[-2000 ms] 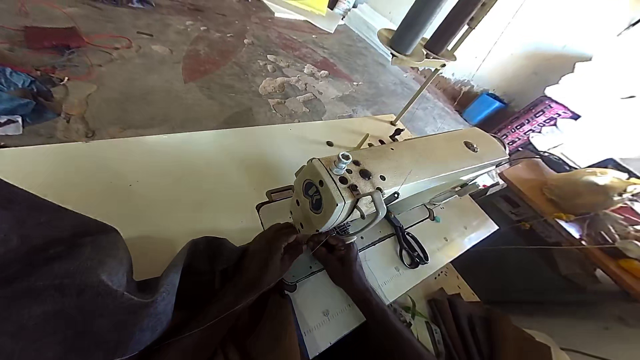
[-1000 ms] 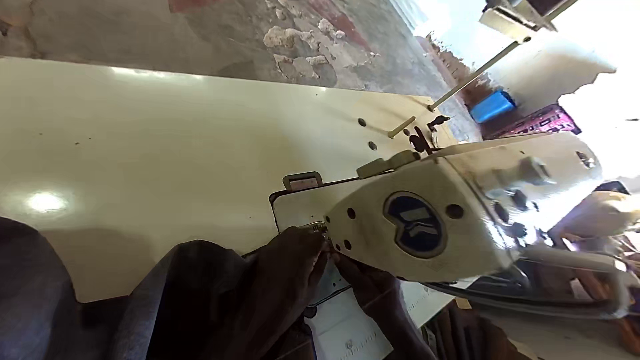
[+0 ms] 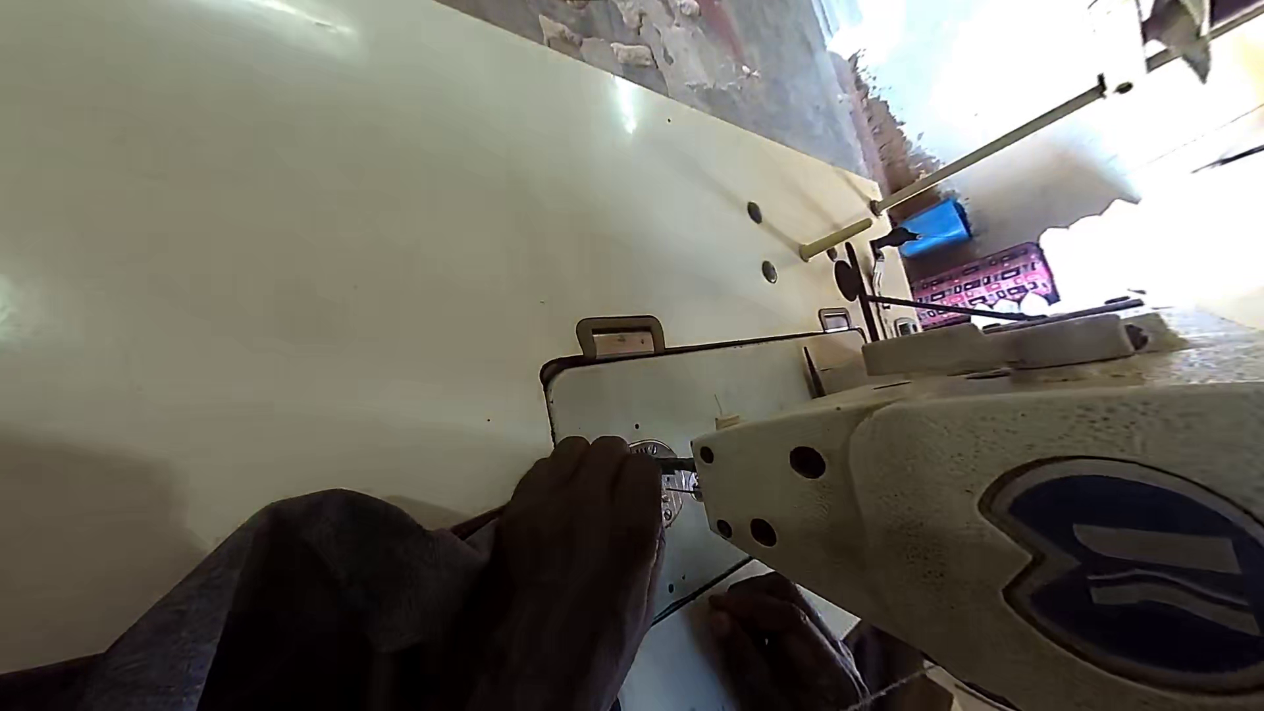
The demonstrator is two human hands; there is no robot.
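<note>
An industrial sewing machine (image 3: 889, 494) reaches in from the right, its head over the round metal needle plate (image 3: 669, 509). My left hand (image 3: 583, 553) is bent over beside the plate, its fingers together and their tips close to the presser foot; what lies under them is hidden. Dark cloth (image 3: 336, 583) lies in folds against this hand's left side. My right hand (image 3: 785, 637) is lower right, apart from the left one, near the front edge of the machine bed (image 3: 691, 385). Its fingers are curled, and shadow hides whether they hold anything. A thin thread (image 3: 894, 686) runs beside it.
The pale machine table (image 3: 296, 247) stretches left and back. At its far right corner stand a rod (image 3: 987, 148) and a short peg (image 3: 835, 239). Beyond are a blue container (image 3: 936, 229) and a pink patterned item (image 3: 987, 281). Rubble lies on the floor behind.
My right hand has moved away from my left hand and the needle area, toward the lower right. My left hand stays by the needle. The view has moved in close over the machine.
</note>
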